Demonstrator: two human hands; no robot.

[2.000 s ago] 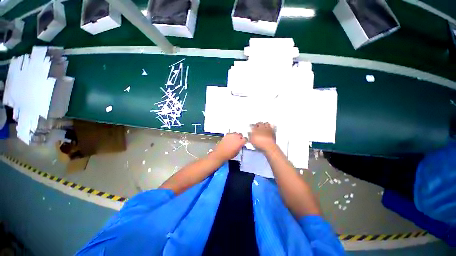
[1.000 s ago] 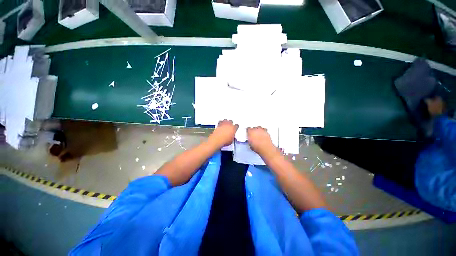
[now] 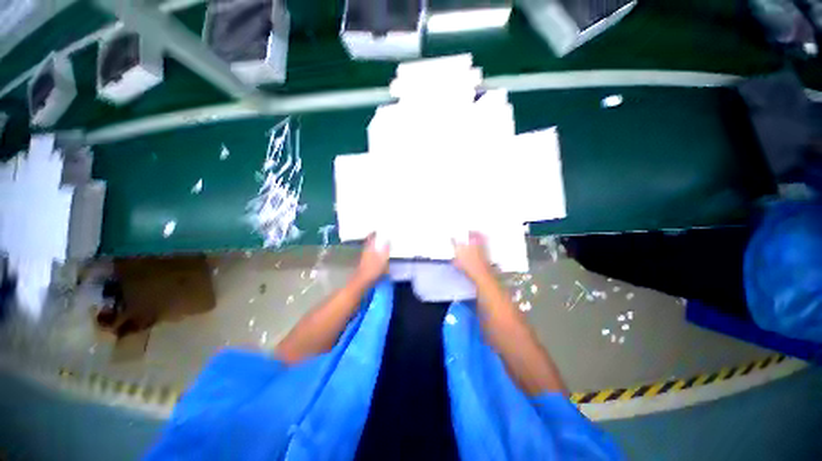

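A cross-shaped pile of white box blanks [image 3: 442, 171] lies on the green bench in front of me, its near flaps overhanging the edge. My left hand [image 3: 374, 259] is at the near edge of the blanks on the left, thumb on top. My right hand [image 3: 472, 256] is at the same near edge on the right, thumb on top. Both hands are blurred and seem to grip the near edge of the top blank; the fingers underneath are hidden. A greyish-white flap [image 3: 443, 282] hangs below, between the hands.
Waste strips [image 3: 278, 194] lie left of the pile. Spare blanks [image 3: 41, 212] are at far left. Packed boxes [image 3: 383, 34] stand on the far lane behind a pale rail [image 3: 631, 79]. A brown carton [image 3: 167, 293] is on the floor. A neighbour's blue sleeve [image 3: 782, 270] is at right.
My hands have moved apart along the near edge of the blanks. The view has shifted and blurred. The neighbour's hand is no longer visible; the dark grey sheet there has shifted right.
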